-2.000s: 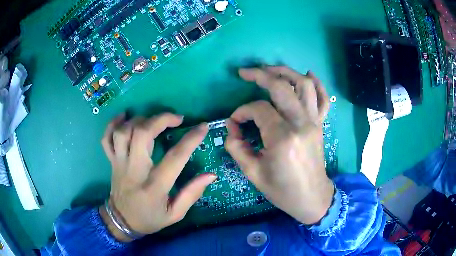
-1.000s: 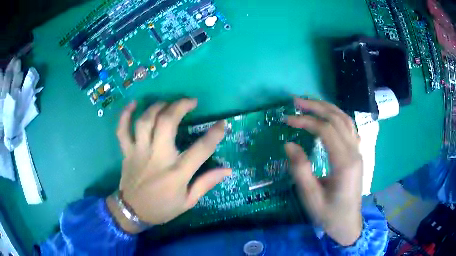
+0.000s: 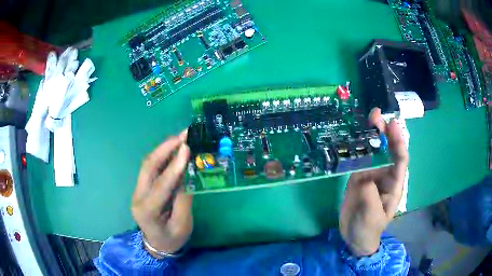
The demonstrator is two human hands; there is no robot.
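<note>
A green populated circuit board point(image 3: 280, 143) is held up in front of me, component side showing, with a green terminal row along its far edge, a red block at its far right corner and blue and yellow parts at the left. My left hand point(image 3: 164, 191) grips its left end. My right hand point(image 3: 377, 180) holds its right end, with the fingers partly hidden behind the board. A second similar board point(image 3: 194, 46) lies on the green mat beyond it.
A black open box point(image 3: 399, 73) stands at the right, with a white label strip point(image 3: 408, 104) hanging from it. More boards point(image 3: 426, 40) lie at the far right. White gloves point(image 3: 59, 102) lie at the left edge, beside a white machine casing point(image 3: 16, 199). A blue sleeve point(image 3: 472, 210) shows at the right.
The near board was lying underside up under my hands. It is now lifted and turned component side up, with a hand at each end. The view has shifted left.
</note>
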